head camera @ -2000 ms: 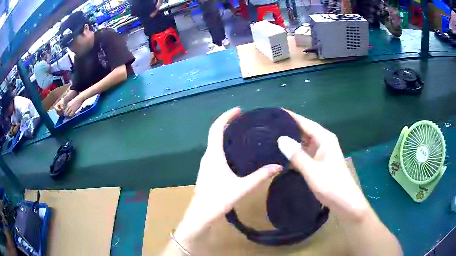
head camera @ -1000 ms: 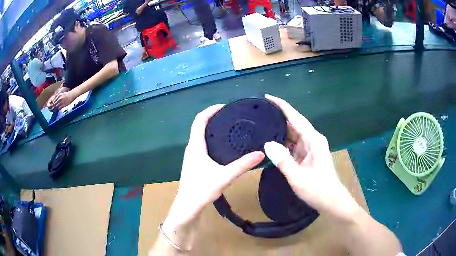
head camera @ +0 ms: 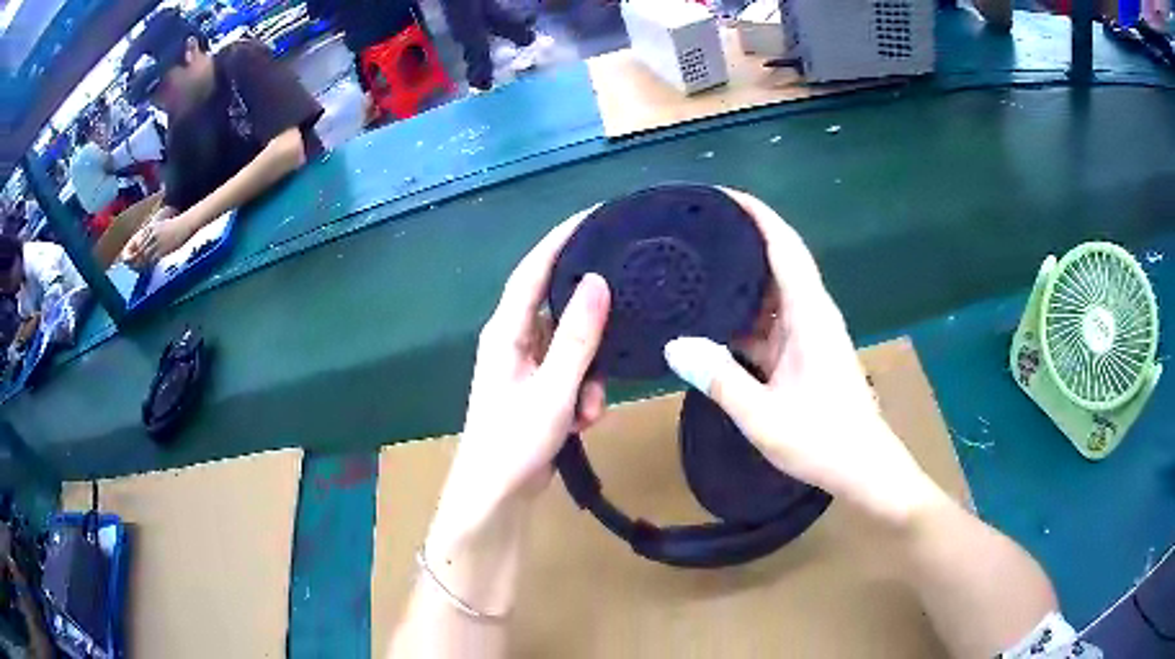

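Note:
Both hands hold the near-round black ear cup [head camera: 660,273] of a headphone, its inner face with a central hole pattern turned towards me. My left hand [head camera: 535,354] grips its left side, thumb on the face. My right hand [head camera: 799,399] grips its right side, thumb at the lower edge with a pale cover on the tip. The black headband [head camera: 696,543] curves below the hands, over the cardboard sheet [head camera: 515,618]. The other ear cup [head camera: 735,464] hangs inside the band, partly hidden by my right hand.
A green fan [head camera: 1095,335] stands at right. Folded black headphones [head camera: 174,382] lie on the dark green belt [head camera: 387,348] at left. A blue tray [head camera: 119,592] with dark items and a second cardboard sheet [head camera: 213,554] are at lower left. A person [head camera: 232,129] and pale vented boxes [head camera: 857,39] are opposite.
The ear cup's plain-looking face now shows a clear hole pattern. My left thumb has moved from the lower edge up onto the left of the face. The view has shifted a little downward.

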